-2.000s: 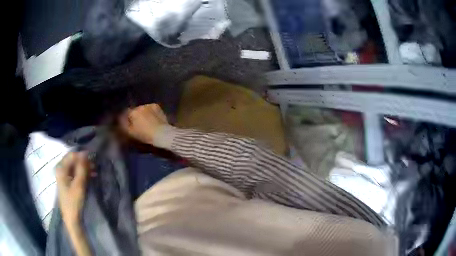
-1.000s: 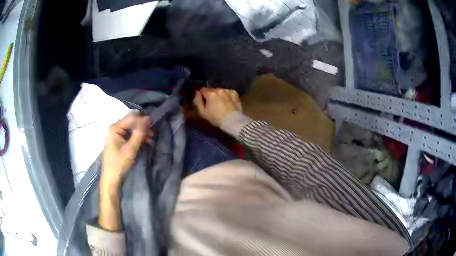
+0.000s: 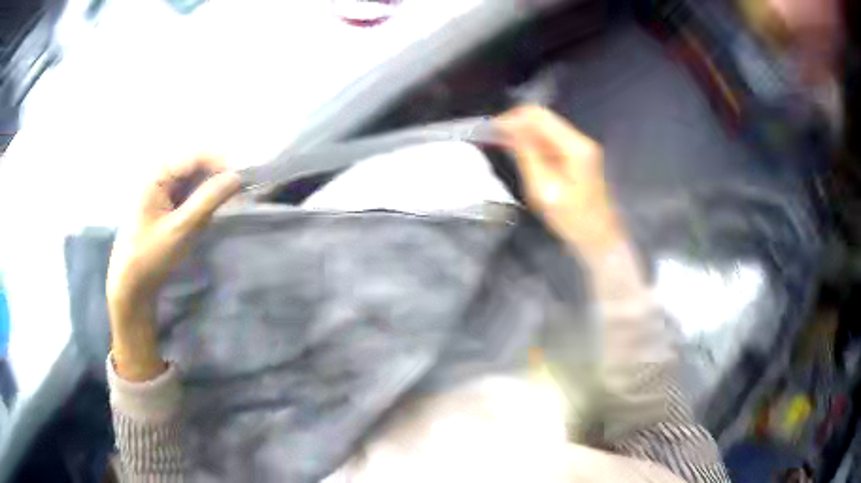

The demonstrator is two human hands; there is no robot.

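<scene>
A large dark grey garment (image 3: 321, 302) lies over my lap, blurred by motion. A narrow grey strip (image 3: 378, 144) is stretched above its upper edge, between my hands; I cannot tell whether it has zipper teeth. My left hand (image 3: 170, 236) pinches the strip's left end near the garment's edge. My right hand (image 3: 562, 174) holds its right end between the fingertips, higher up. White lining (image 3: 415, 177) shows in the gap between strip and garment.
The white table (image 3: 189, 85) with its grey taped edge (image 3: 378, 80) runs diagonally across the upper left. A dark red loop (image 3: 365, 11) lies at the top. White material (image 3: 713, 297) and blurred coloured items (image 3: 793, 412) are at right.
The view has swung towards the table. My right hand has come up from beside the lap and taken hold of the strip. The strip and garment edge are now spread crosswise between my hands.
</scene>
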